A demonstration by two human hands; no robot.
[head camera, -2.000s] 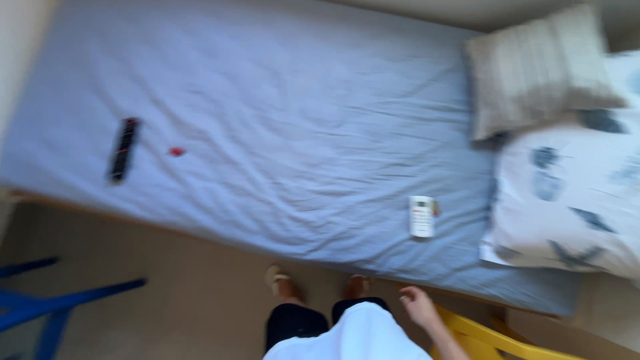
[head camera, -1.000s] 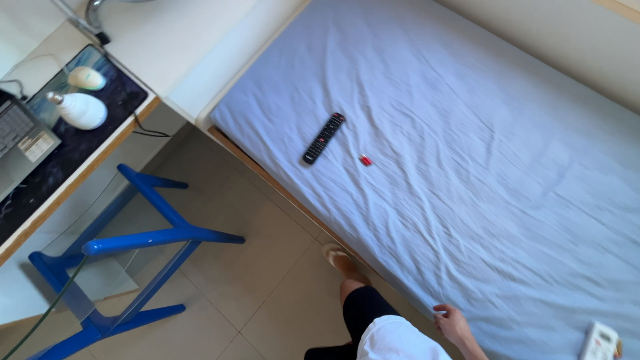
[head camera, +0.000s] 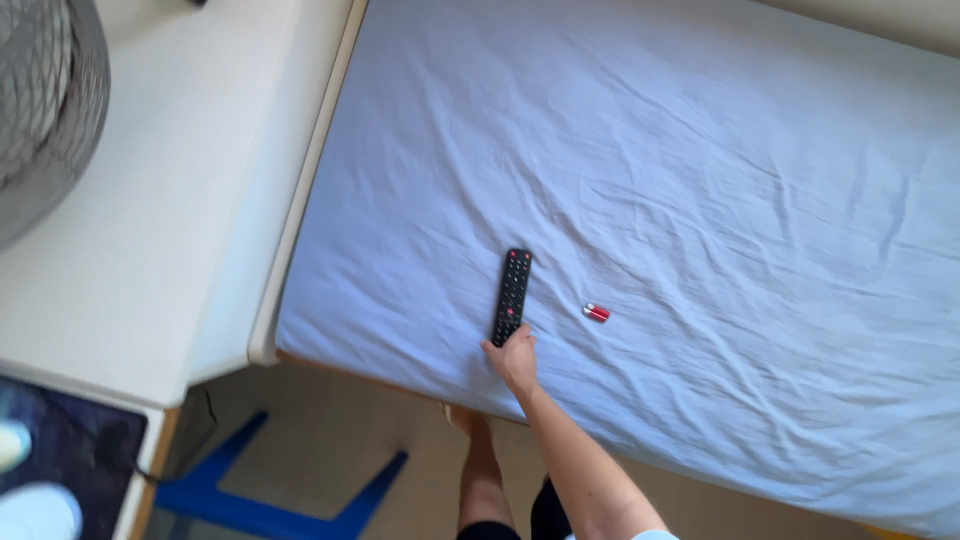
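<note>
My right hand (head camera: 514, 358) is at the near end of a black remote control (head camera: 513, 292), its thumb on one side and its fingers on the other, gripping it. The remote lies along the blue bed sheet (head camera: 675, 187), buttons up, with its far end pointing away from me. To the right of the remote, two small red batteries (head camera: 597, 313) rest side by side on the sheet. My left hand is out of view.
A white surface (head camera: 172, 172) with a grey fan (head camera: 52, 112) adjoins the bed on the left. Below it is a desk with a dark mat (head camera: 82, 435) and blurred white items. A blue stool or chair frame (head camera: 255, 510) stands on the floor beside the bed.
My right hand has gone from the bed's near edge to the remote control and taken hold of its near end. The view has swung left, away from the pillows and the white remote seen earlier.
</note>
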